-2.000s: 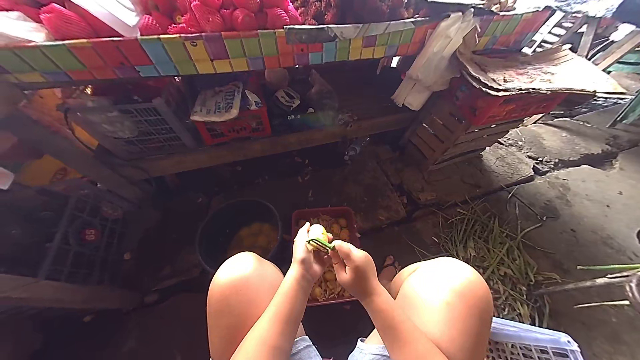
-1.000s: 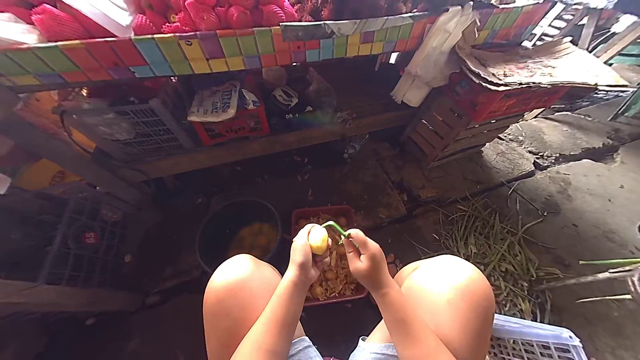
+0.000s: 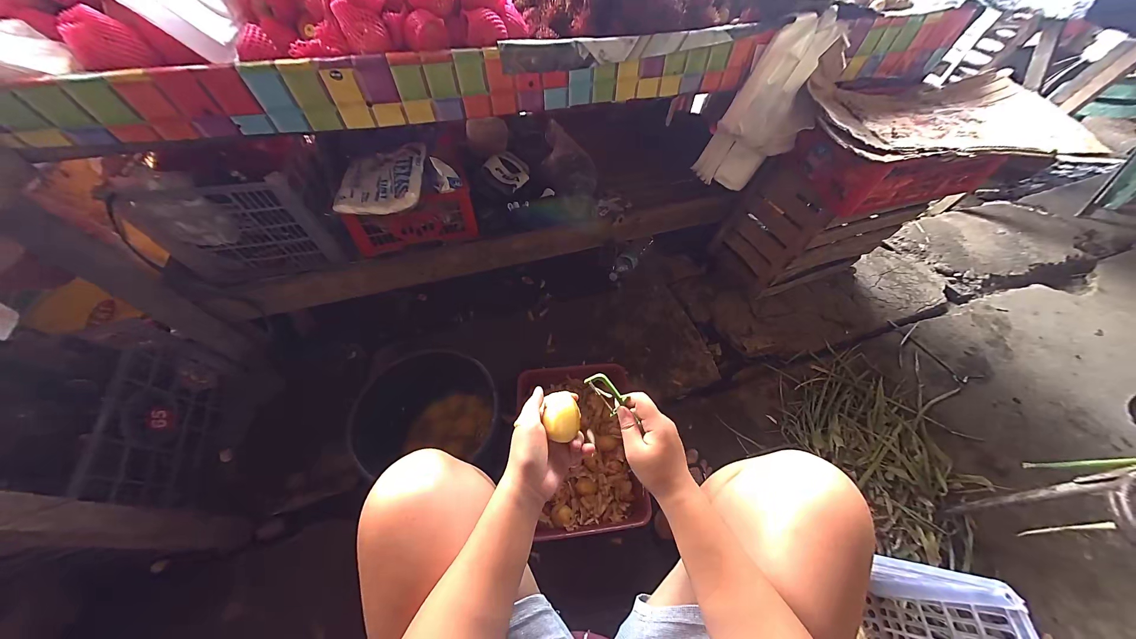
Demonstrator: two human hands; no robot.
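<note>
My left hand (image 3: 540,453) holds a peeled yellow potato (image 3: 561,417), upright between thumb and fingers. In my right hand (image 3: 652,444) is a green-handled peeler (image 3: 606,383), held just right of the potato and apart from it. Both hands are over a red plastic basin (image 3: 593,534) full of peelings (image 3: 612,484) and several round potatoes. To the left stands a dark round tub (image 3: 355,426) with yellow potatoes (image 3: 453,421) lying in it, seemingly in water.
A pile of long green leaves (image 3: 874,444) lies on the ground at right, near a white plastic crate (image 3: 950,590). Ahead runs a wooden shelf (image 3: 497,253) with a red crate (image 3: 417,222) under a stall. A slatted wooden crate (image 3: 781,235) stands at its right.
The peeler, against the potato two seconds ago, is now apart from it. My right hand has moved slightly away from my left, and more of the potato shows.
</note>
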